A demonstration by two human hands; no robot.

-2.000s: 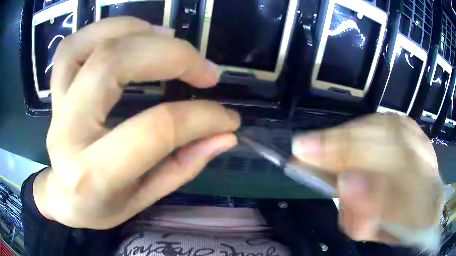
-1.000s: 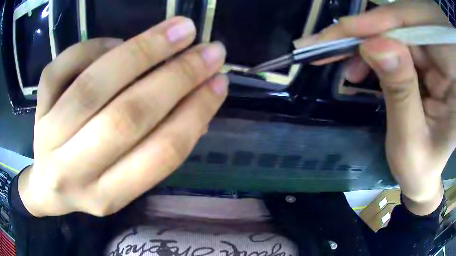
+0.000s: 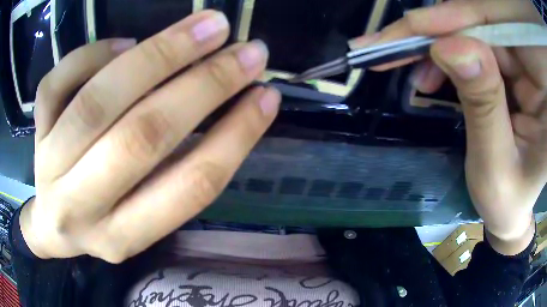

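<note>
My right hand (image 3: 480, 90) holds the tweezers (image 3: 384, 53), with a dark grip and whitish rear end. Their tips touch the lower pale rim of the middle phone housing (image 3: 336, 87), at a small dark strip (image 3: 280, 81). My left hand (image 3: 138, 138) is spread over the tray's left part, its fingertips at the lower left corner of that housing. Whether they hold anything is hard to tell; they look pressed on the housing's edge. The release liner sheet (image 3: 354, 162), a greyish film with rows of black bars, lies below the tray.
The glossy black tray (image 3: 384, 123) holds other housings, one at the far left (image 3: 25, 66) and one partly under my right hand (image 3: 438, 101). The dark green bench edge (image 3: 312, 217) runs below the liner. Cardboard boxes (image 3: 459, 249) stand at the lower right.
The tweezers have gone from between my hands up to the middle housing's lower rim. My left hand has opened out of its pinch onto the housing's corner. In the last second, little has moved.
</note>
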